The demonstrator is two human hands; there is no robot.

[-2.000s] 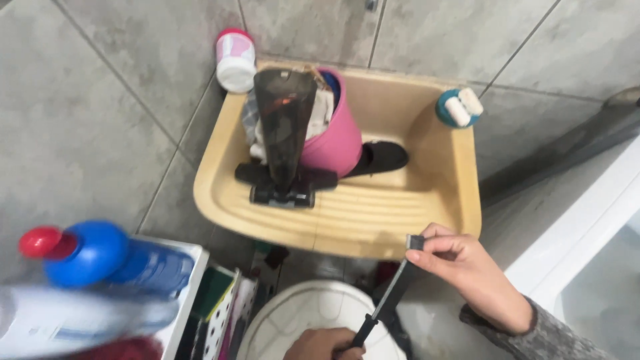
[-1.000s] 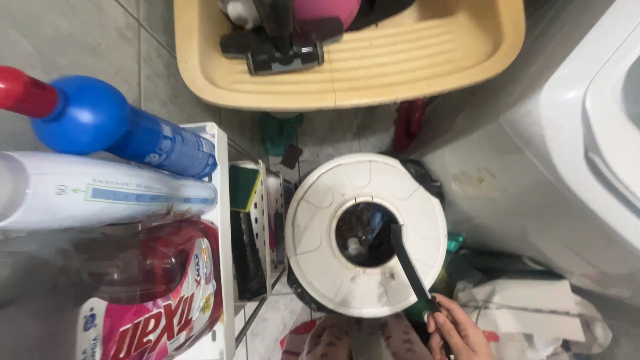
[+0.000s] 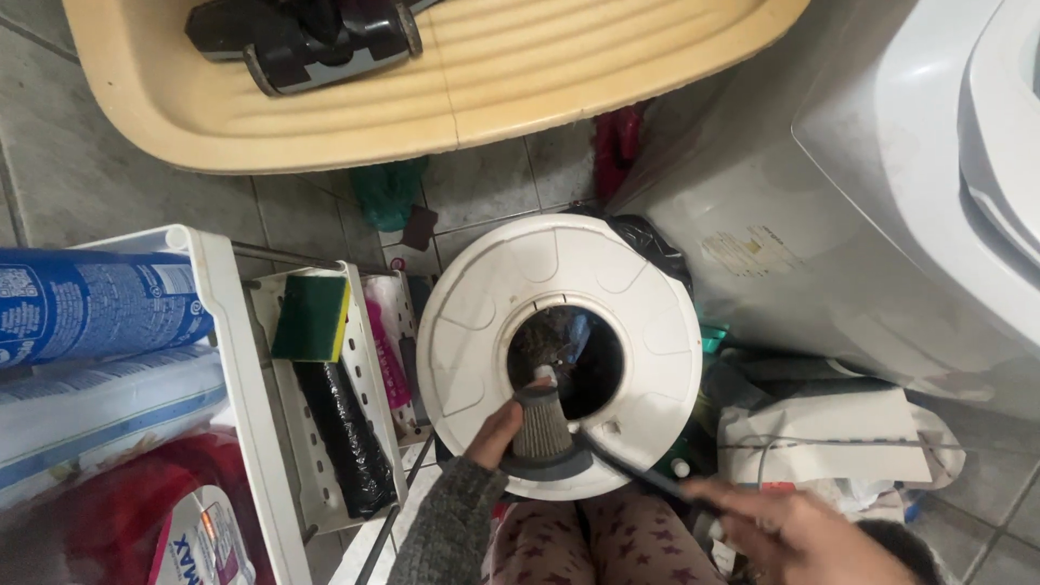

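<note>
My left hand [image 3: 497,429] holds a pleated cone-shaped vacuum filter [image 3: 543,431] with a dark rim over the near edge of the opening in a round white bin lid [image 3: 467,325]. Dusty waste and something blue show through the opening. Blurred by motion, my right hand [image 3: 772,516] grips a thin dark brush or crevice tool [image 3: 638,475], whose far end is beside the filter's rim. Whether the tool touches the filter I cannot tell. A black vacuum floor head [image 3: 333,49] rests in the beige ribbed sink [image 3: 455,122].
At the left stands a white shelf rack [image 3: 236,374] with a blue bottle [image 3: 97,305], a red detergent bottle [image 3: 146,496] and a green-and-yellow sponge [image 3: 311,318]. A white appliance [image 3: 861,203] is at the right, with bags and a white box [image 3: 821,435] below it.
The filter is now in my left hand over the bin opening; it is not visible in the earlier frames. The dark tool has moved from over the opening to the near side of the lid.
</note>
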